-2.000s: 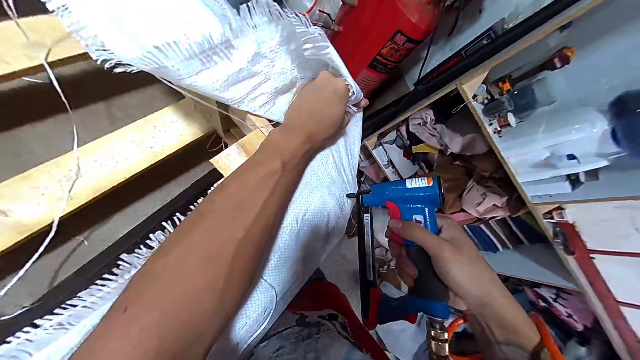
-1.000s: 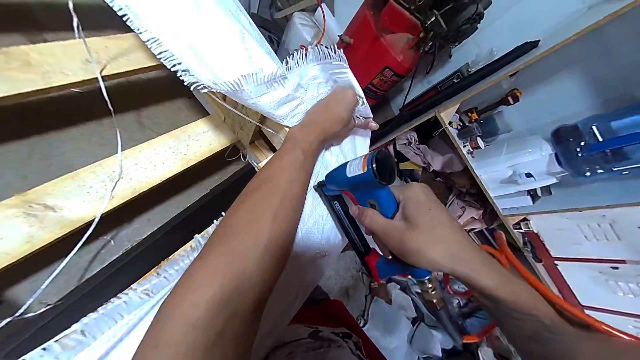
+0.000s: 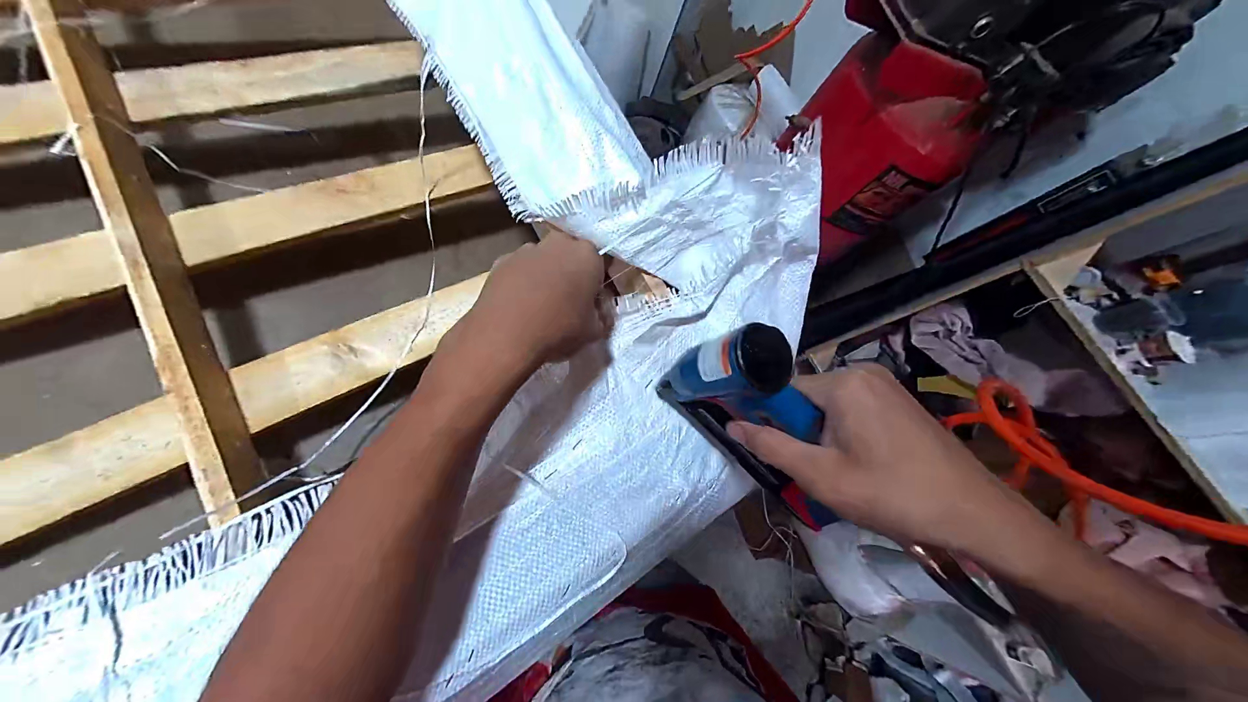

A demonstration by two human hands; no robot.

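A white woven plastic sheet (image 3: 585, 468) with frayed edges lies along a wooden slatted frame (image 3: 151, 244), and its folds bunch up near the corner. My left hand (image 3: 551, 288) is closed at the frayed edge of the sheet, beside a gap where some wood shows; its fingertips are partly hidden. In my right hand (image 3: 858, 448) is a blue pneumatic stapler (image 3: 736, 375) with a black magazine. The stapler's nose is at the sheet's surface, to the right of and below my left hand; whether it touches cannot be told. Loose white strands (image 3: 424, 283) hang across the slats.
A red air compressor tank (image 3: 902, 127) stands beyond the corner. An orange air hose (image 3: 1102, 492) coils and runs off at the right. Wooden shelving (image 3: 1131, 380) at the right holds cloth and odds and ends. Scraps (image 3: 936, 624) lie on the floor below.
My left hand has gone from the sheet's corner fold to its frayed edge nearer the slats. The stapler, apart from the sheet two seconds ago, is now over it. The view has shifted.
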